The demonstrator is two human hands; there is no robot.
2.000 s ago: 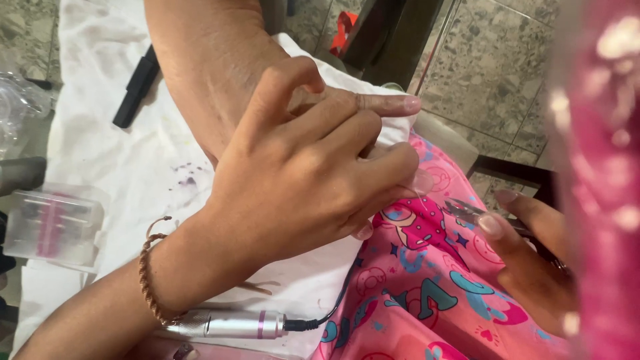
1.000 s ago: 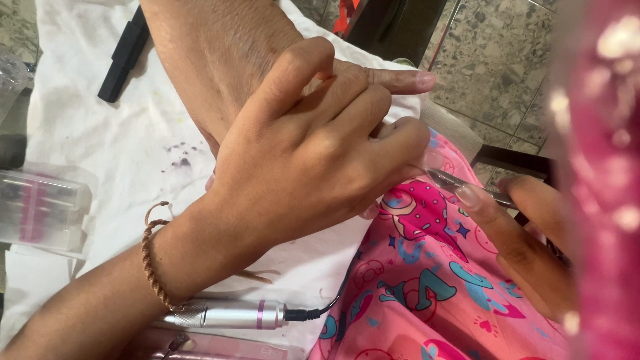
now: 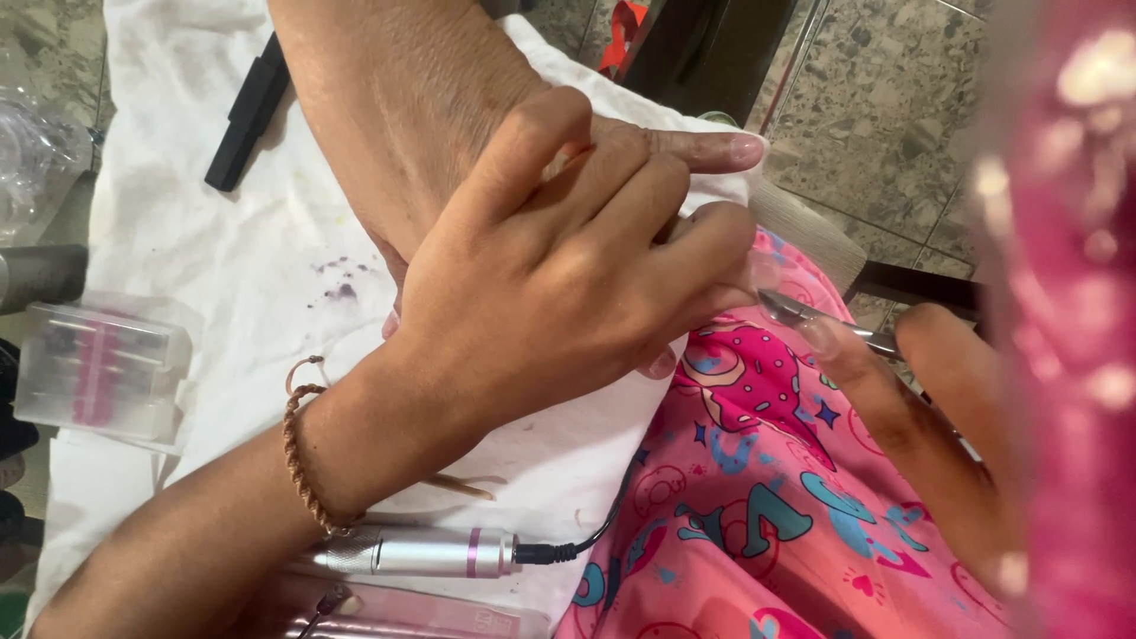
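Note:
My left hand (image 3: 577,257), with a braided brown bracelet (image 3: 303,444) at the wrist, is closed around the fingers of another person's hand (image 3: 426,98), which lies on a white cloth. One finger of that hand sticks out to the right. My right hand (image 3: 914,417) holds metal cuticle nippers (image 3: 830,324), their tips against a fingertip just beyond my left knuckles. A blurred pink shape in front hides part of my right hand. Below my left wrist lies a silver electric nail drill handpiece (image 3: 426,552) with a black cord.
The white cloth (image 3: 204,231) has dark purple spots. A clear plastic box (image 3: 102,377) stands at the left, a black pen-like object (image 3: 248,124) lies at the upper left, and a pink transparent case (image 3: 417,612) is at the bottom. Pink printed fabric (image 3: 763,515) spreads at the lower right.
The nippers in my right hand have moved left, from a little away from the held fingers to contact with a fingertip. My left hand keeps its hold.

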